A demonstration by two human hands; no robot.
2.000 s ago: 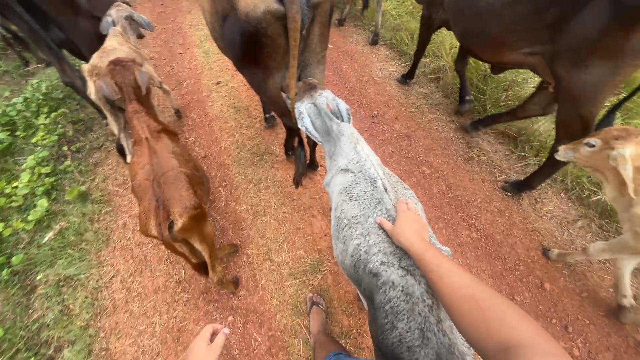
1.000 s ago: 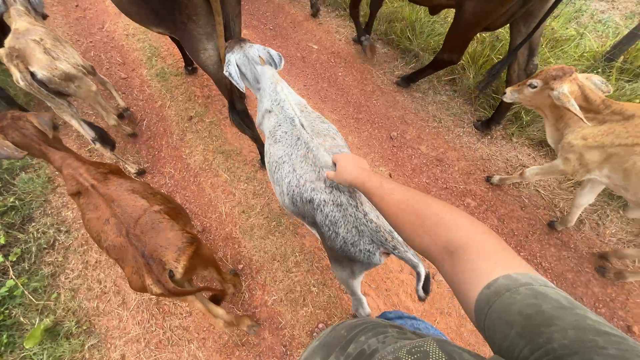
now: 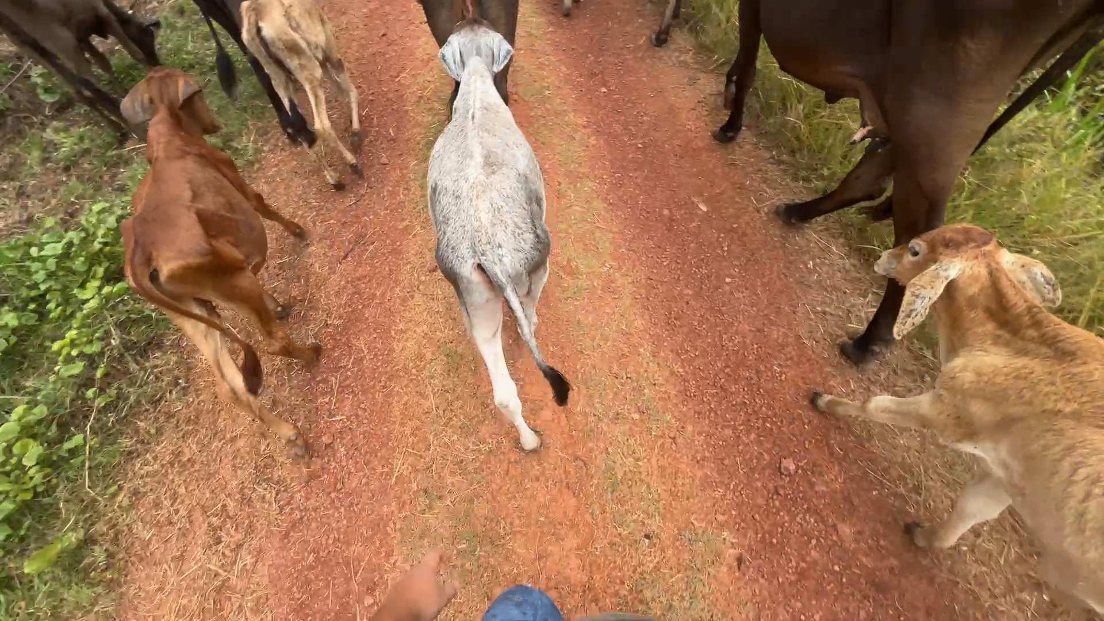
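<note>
A speckled grey-white calf (image 3: 487, 185) walks ahead of me along the middle of the track, its black-tipped tail hanging to the right. My left hand (image 3: 418, 592) shows at the bottom edge, well behind the calf; it is partly cut off and slightly blurred, with no object visible in it. My right hand is out of the frame. A reddish-brown calf (image 3: 203, 233) walks on the left. At the right edge is a tan calf (image 3: 1018, 379) with spotted ears, its head turned left. A patch of blue clothing (image 3: 523, 604) shows beside my left hand.
The red gravel track (image 3: 664, 345) runs forward between green leafy plants (image 3: 65, 302) on the left and tall grass (image 3: 1035, 198) on the right. A large dark brown cow (image 3: 906, 86) stands at upper right. A thin tan calf (image 3: 297, 52) and other dark cattle are farther ahead.
My right hand, earlier resting on the grey calf's back, has come off it and left the view. The grey calf is now farther ahead of me. My left hand has come into view since one second ago.
</note>
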